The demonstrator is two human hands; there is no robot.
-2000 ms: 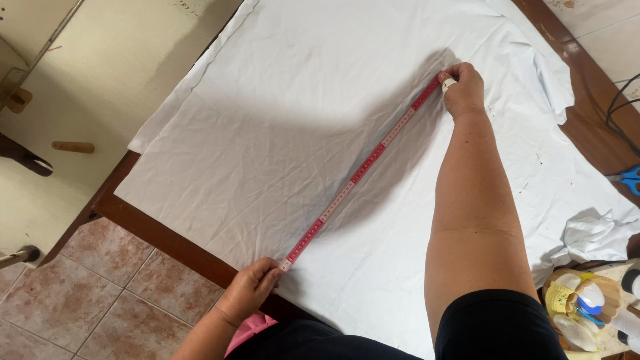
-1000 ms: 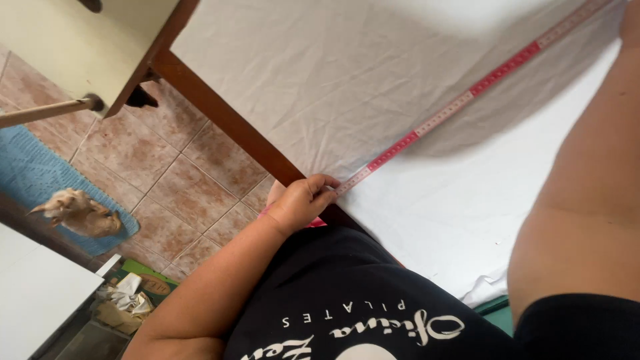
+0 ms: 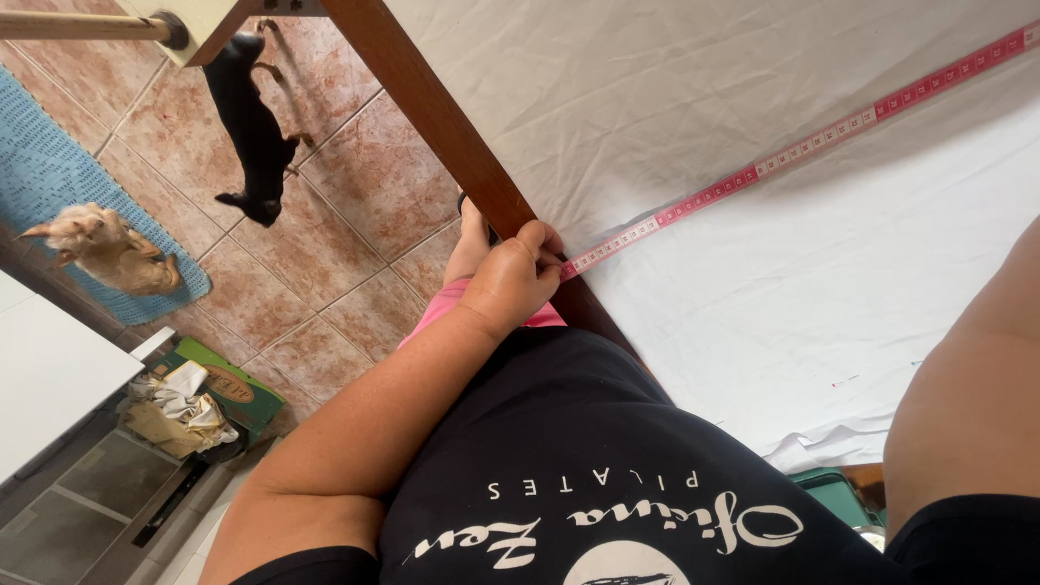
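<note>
My left hand (image 3: 520, 272) pinches the lower end of a pink and white measuring tape (image 3: 707, 195) at the wooden edge (image 3: 455, 134) of the table. From there the tape runs taut up and right over white fabric (image 3: 780, 301) and leaves the frame at the right edge. The fabric covers the tabletop and has soft wrinkles. Of my right arm only the upper part shows at the right; my right hand is outside the view.
A black dog (image 3: 248, 130) stands on the tiled floor beside the table. A tan dog (image 3: 114, 248) lies on a blue mat (image 3: 49, 154). A green box (image 3: 244, 386) and crumpled cloth (image 3: 183, 398) are at lower left, a green tray (image 3: 833, 496) at lower right.
The view has swung down and left, so my right hand has left it. My left hand still holds the tape end at the table edge. The black dog has come out from under the furniture.
</note>
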